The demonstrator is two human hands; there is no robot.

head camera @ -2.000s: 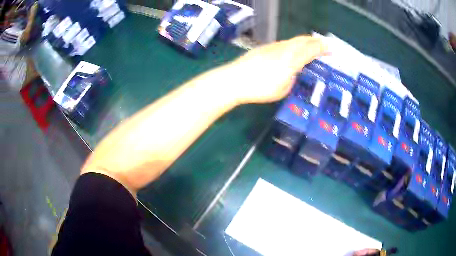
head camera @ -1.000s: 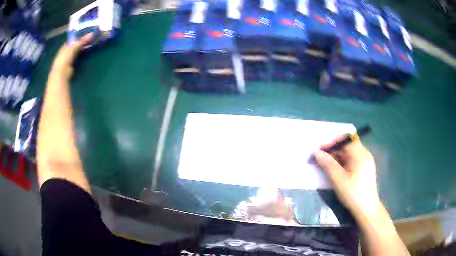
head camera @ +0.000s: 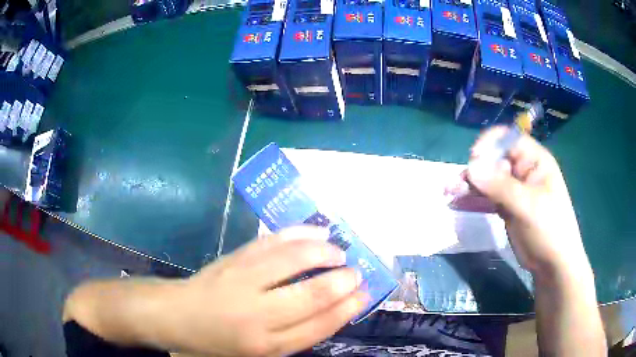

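A blue carton [head camera: 268, 183] with white text on its narrow side lies tilted over the left part of a white label sheet [head camera: 390, 195]. My left hand [head camera: 279, 293] is closed around the carton's near part and hides some of it. My right hand [head camera: 519, 181] is raised over the sheet's right end and holds a slim tool [head camera: 524, 121] with a yellow and black end. The hand is blurred. Whether a small label is at its fingertips cannot be told.
A row of blue cartons [head camera: 359, 52] with white labels stands behind the sheet. A single carton [head camera: 45, 169] stands at the left edge of the green bench [head camera: 153, 132]. Stacked blue cartons [head camera: 24, 90] are at the far left.
My left hand has come back from the far left and now holds a blue carton over the sheet. My right hand has lifted off the sheet, up and right, with the tool.
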